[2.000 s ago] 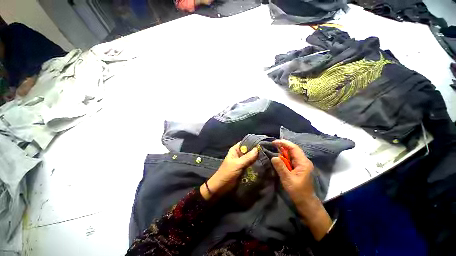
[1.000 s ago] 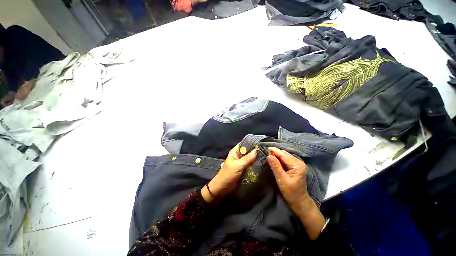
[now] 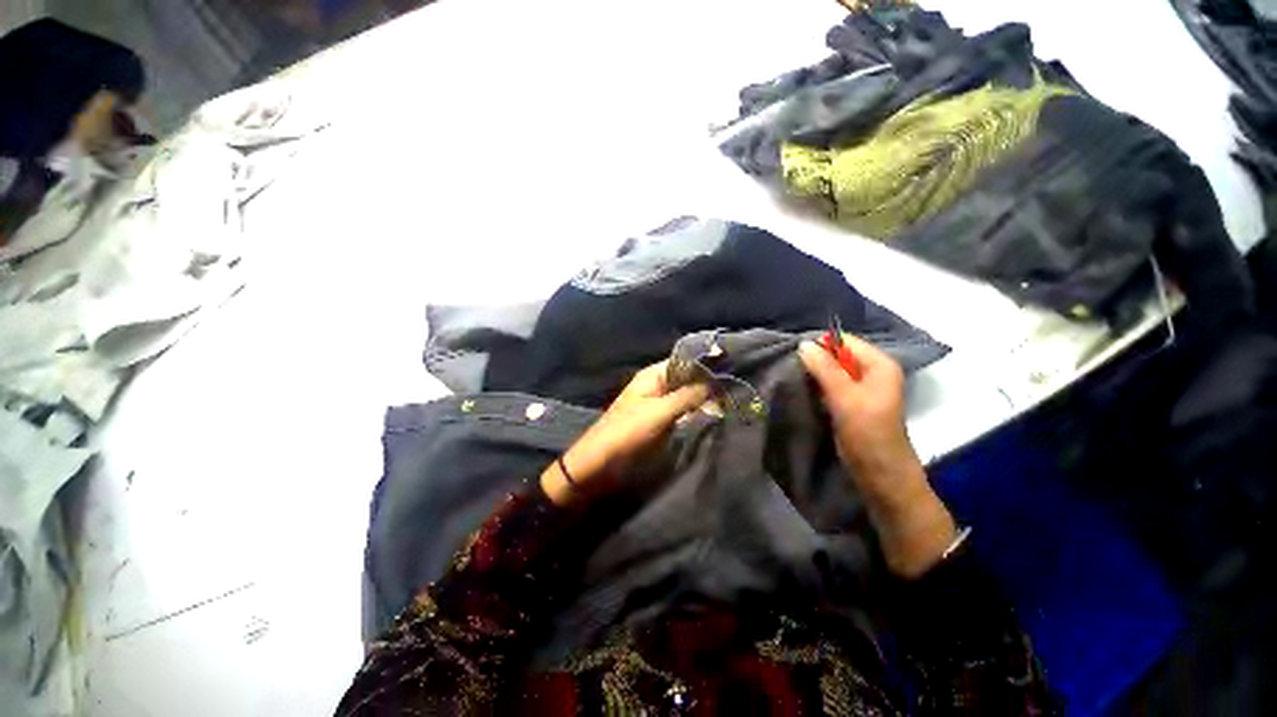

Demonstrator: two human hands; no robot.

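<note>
The dark grey denim jacket [image 3: 476,490] lies in front of me, its black lining [image 3: 658,315] and paler inside showing at the back. My left hand [image 3: 644,420] grips the jacket near a folded, buttoned edge. My right hand [image 3: 871,406] holds the orange-red thread snips [image 3: 840,353], their dark points up and away from me. Its fingertips also seem to pinch the cloth edge beside the snips. Metal buttons [image 3: 535,412] show along the placket at left. Loose threads are too fine to see.
Another dark jacket with yellow-green embroidery [image 3: 931,157] lies at the right on the white table [image 3: 280,476]. Pale grey-green garments [image 3: 126,322] are heaped at left, with a person [image 3: 70,105] behind them. Blue material [image 3: 1043,560] hangs below the right table edge.
My right hand has moved right and up along the cloth, and the snips show again. The held edge is spread wider and the embroidered pocket patch has gone from view. The camera view has shifted.
</note>
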